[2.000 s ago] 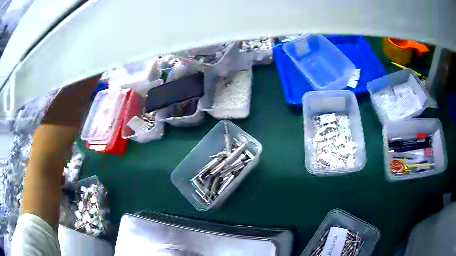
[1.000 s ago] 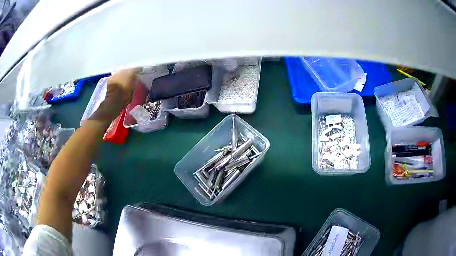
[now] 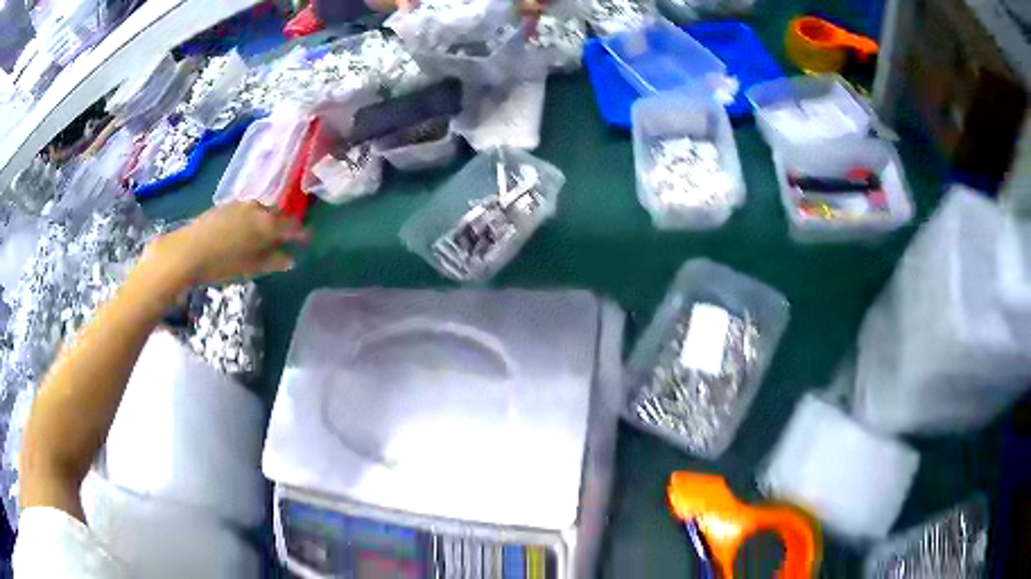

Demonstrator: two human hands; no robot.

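My left hand reaches in from the left, with a white sleeve at the lower left. It is blurred, at the near corner of a red tub with a clear tub beside it. I cannot tell whether the fingers touch or grip the red tub. My right hand is not in view. The counting scale lies in front of me, its steel plate bare, its display and keys cut off by the bottom edge. A clear tub of metal rods stands behind the scale.
Right of the scale are a tub of thin pins with a white label, an orange tape dispenser and white blocks. Behind are a tub of white pieces, a pen tub and a blue tray. Bags crowd the left.
My left hand has come back from under the shelf edge to the red tub's near corner. The view has tilted down, so the shelf shows less and the scale shows more.
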